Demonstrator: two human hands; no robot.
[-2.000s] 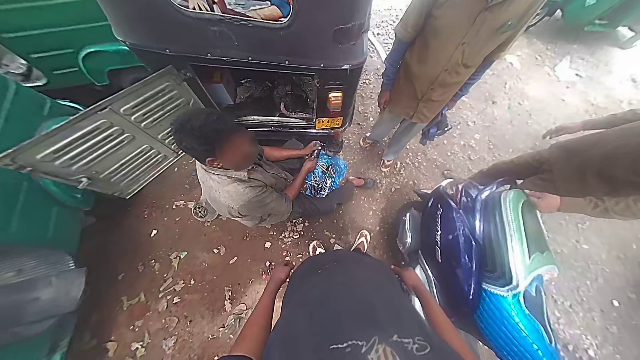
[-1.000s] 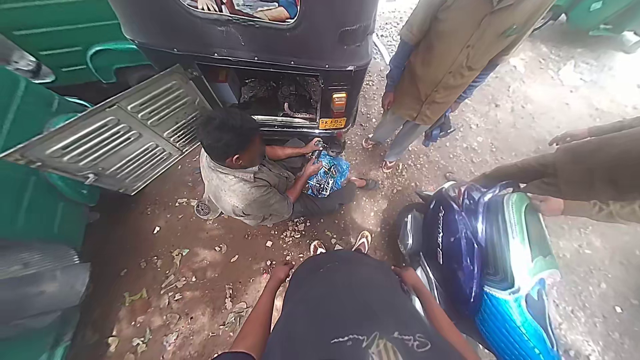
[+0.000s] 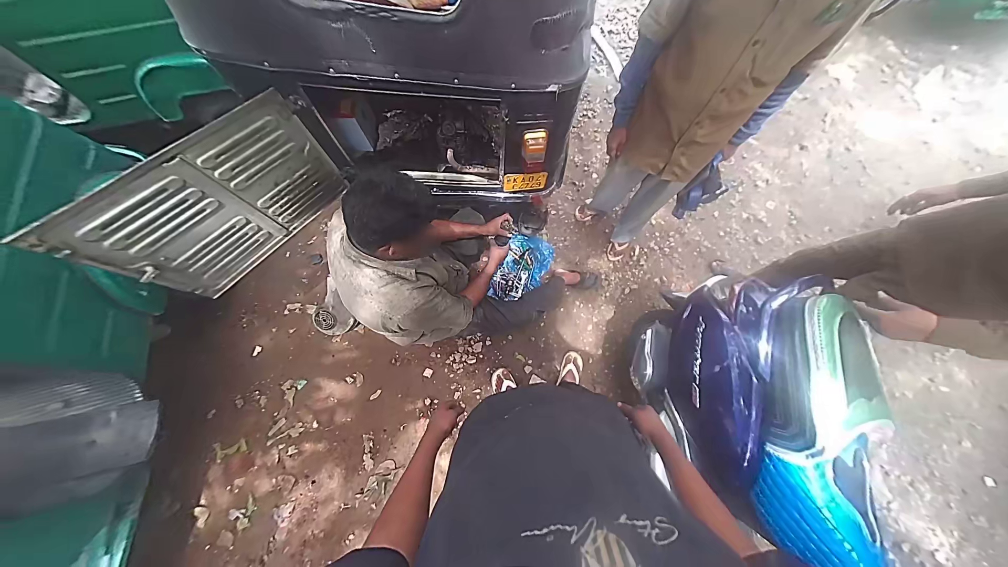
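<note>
My left hand (image 3: 446, 417) hangs beside my dark shirt, near the hip, with no object visible in it; its fingers are too small to read. My right hand (image 3: 642, 417) is at my other side, partly hidden by the shirt, close to the purple scooter (image 3: 713, 378). In front of me a person (image 3: 402, 268) sits low on the ground, holding a small dark part (image 3: 502, 239) in both hands above a blue plastic bag (image 3: 520, 268) of metal pieces. Beyond is an auto rickshaw's open engine bay (image 3: 441, 138).
The louvred metal engine cover (image 3: 189, 197) stands swung out at the left. A person in a brown coat (image 3: 709, 87) stands at the upper right; another person (image 3: 929, 260) has a hand by the scooter seat. Green vehicles (image 3: 63, 299) line the left. Leaves and stones litter the ground.
</note>
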